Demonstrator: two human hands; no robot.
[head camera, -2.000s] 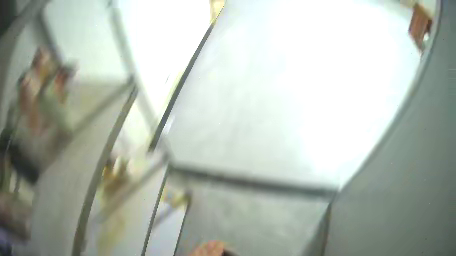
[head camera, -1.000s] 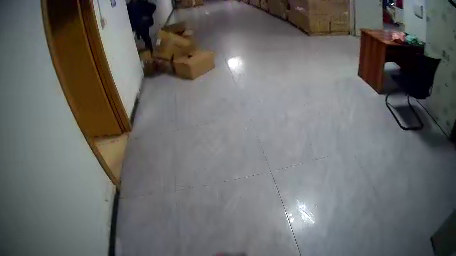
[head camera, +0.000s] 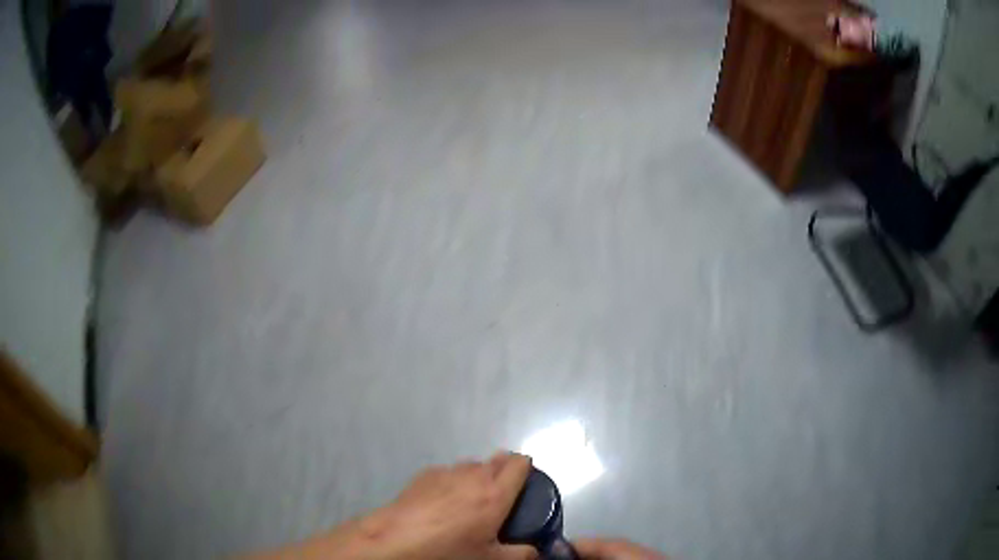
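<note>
My left hand (head camera: 455, 509) reaches in from the bottom edge, bare, with its fingers closed around a dark, round-topped object (head camera: 534, 509) that looks like an insulated cup. A narrow dark part of it runs down to the right. My right hand (head camera: 619, 549) shows only as a strip of skin at the bottom edge, beside that narrow part. Its fingers are cut off, so its grip cannot be seen. The lower body of the cup is hidden by my left hand and the picture's edge.
Brown cartons (head camera: 214, 170) lie by the left wall, beside a person in dark clothes (head camera: 79, 55). A brown wooden desk (head camera: 756, 98) and a dark chair with a metal frame (head camera: 860, 279) stand at right. A wooden door frame (head camera: 44, 416) is at lower left. Pale floor (head camera: 460, 273) lies between.
The view has moved forward along the corridor and tilted down. Both hands and the dark cup have come into view at the bottom. Cartons now sit farther left; desk and chair appear larger.
</note>
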